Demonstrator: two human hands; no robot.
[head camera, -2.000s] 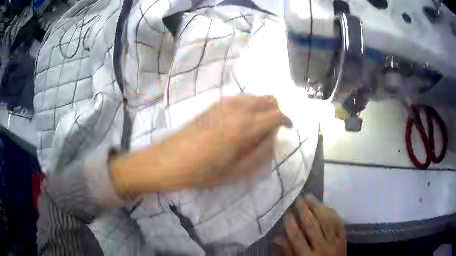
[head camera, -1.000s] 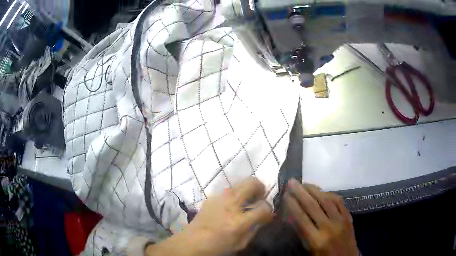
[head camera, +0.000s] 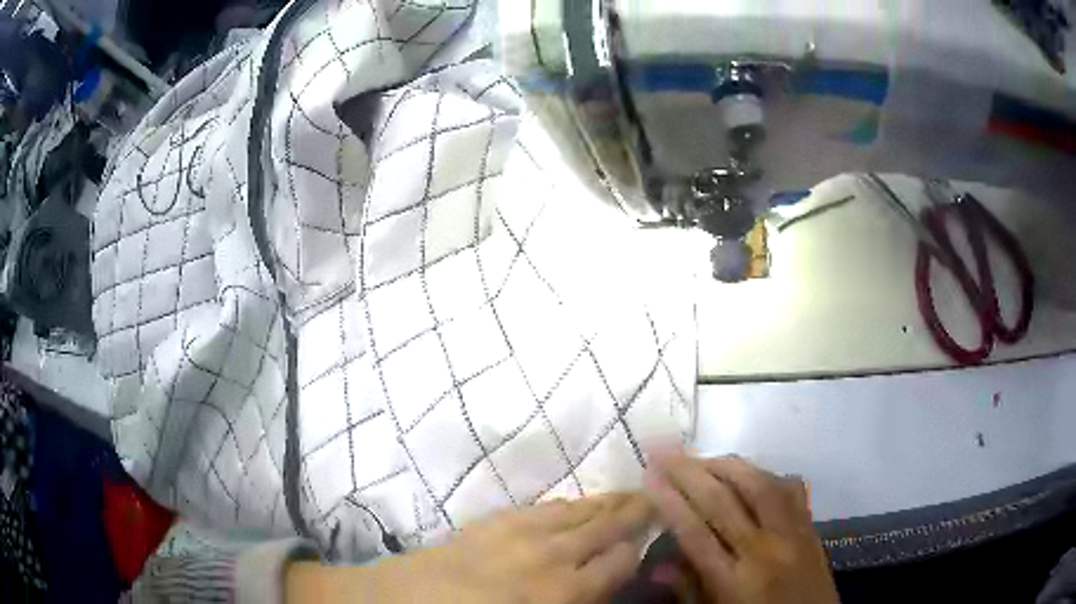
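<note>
The white quilted panel (head camera: 472, 342) with dark diamond stitch lines lies over the machine bed, its right part under the brightly lit machine head (head camera: 720, 224). A dark strip or zipper (head camera: 260, 189) runs down its left part. My left hand (head camera: 549, 549) lies at the panel's bottom edge, fingers pointing right. My right hand (head camera: 743, 531) is beside it at the panel's lower right corner, its fingertips meeting the left hand's. Both hands hold the panel's edge there. A bit of dark grey fabric (head camera: 663, 555) shows between them. The needle area is washed out by glare.
Red-handled scissors (head camera: 973, 283) lie on the cream bed right of the needle, with dark tweezers or snips (head camera: 817, 212) near a small yellow piece (head camera: 759, 250). The table's grey ribbed front edge (head camera: 944, 525) curves along the lower right. Cloth piles (head camera: 53, 254) stand at far left.
My left hand has moved from near the needle down to the bottom edge, beside my right hand. The dark grey strip along the panel's right edge no longer shows. The camera view has shifted.
</note>
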